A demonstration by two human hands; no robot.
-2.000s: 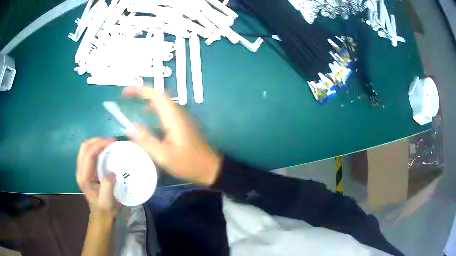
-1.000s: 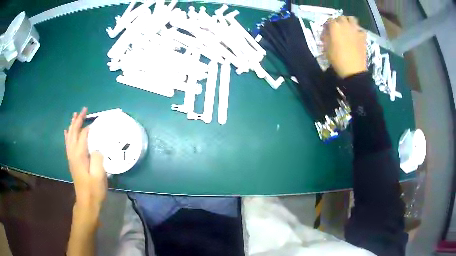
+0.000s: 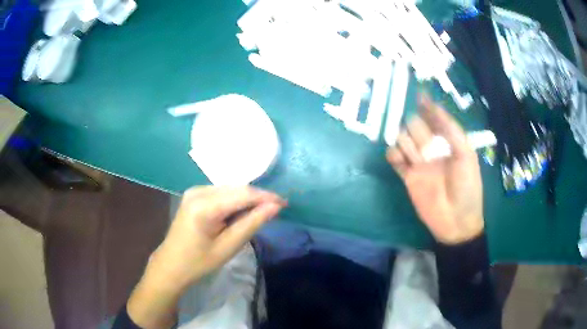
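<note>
The round white housing point(image 3: 235, 138) lies on the green bench left of centre, a white antenna arm point(image 3: 190, 109) sticking out to its left. My left hand point(image 3: 209, 225) is just below the housing, thumb and fingertips close together; whether they pinch something tiny cannot be told. My right hand point(image 3: 444, 173) is palm up right of centre, slightly blurred, with a white stick-like part point(image 3: 483, 139) between its fingers. A finger hides its middle. The large pile of white antenna arms point(image 3: 328, 48) lies beyond, between the hands.
Black antenna cables point(image 3: 499, 77) with shiny ends lie at the right. Narrow whitish-silver parts point(image 3: 540, 64) are heaped beside them. Several white housings point(image 3: 58, 58) are grouped at the far left. A blue bin point(image 3: 16, 38) is at the left edge, and a cardboard box point(image 3: 19, 212) is below the bench.
My left hand has let go of the housing, now lying on the bench. My right hand has come back from the far-right heap with a white part. The view has shifted left.
</note>
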